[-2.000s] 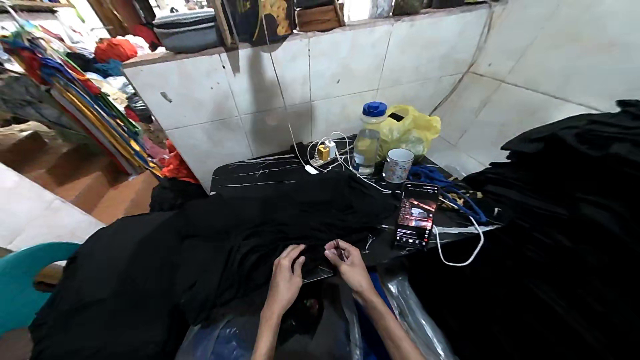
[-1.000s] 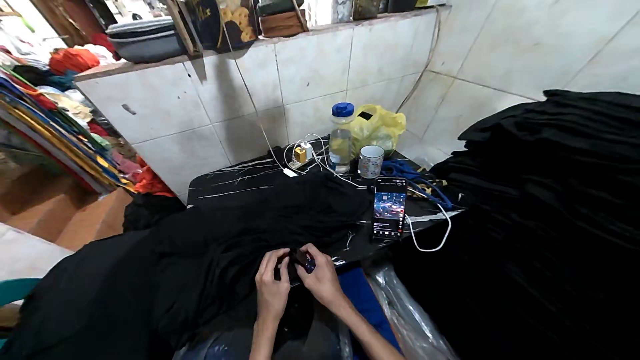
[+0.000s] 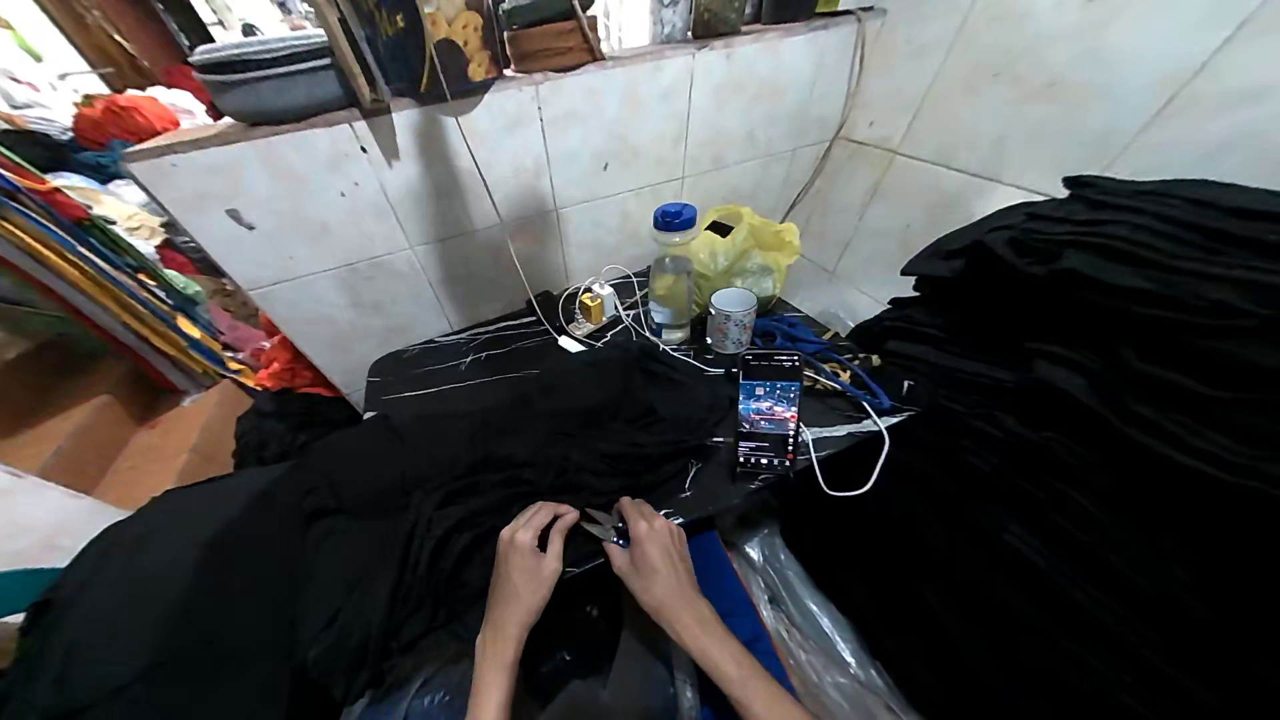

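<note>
Small thread snips (image 3: 604,527) with parted metal blades are in my right hand (image 3: 652,555), the blades pointing left toward my other hand. My left hand (image 3: 530,560) pinches thumb and fingertips together at the near edge of the black fabric (image 3: 480,450); it seems to hold a bit of that cloth or a thread, too small to tell. The fabric spreads over the black marble-patterned table (image 3: 450,375) and drops off its left side. Beyond my right hand a smartphone (image 3: 768,412) with a lit screen stands tilted, a white cable plugged in.
A water bottle (image 3: 672,275), a floral mug (image 3: 731,320), a yellow plastic bag (image 3: 745,255), blue cords (image 3: 820,355) and a charger with white cables (image 3: 598,303) sit at the table's back. Tall piles of black cloth (image 3: 1080,420) rise at right. A tiled wall (image 3: 620,150) bounds the table.
The blades of the snips now show parted between my hands; one second ago my hands were closer together around a dark object. The view has shifted.
</note>
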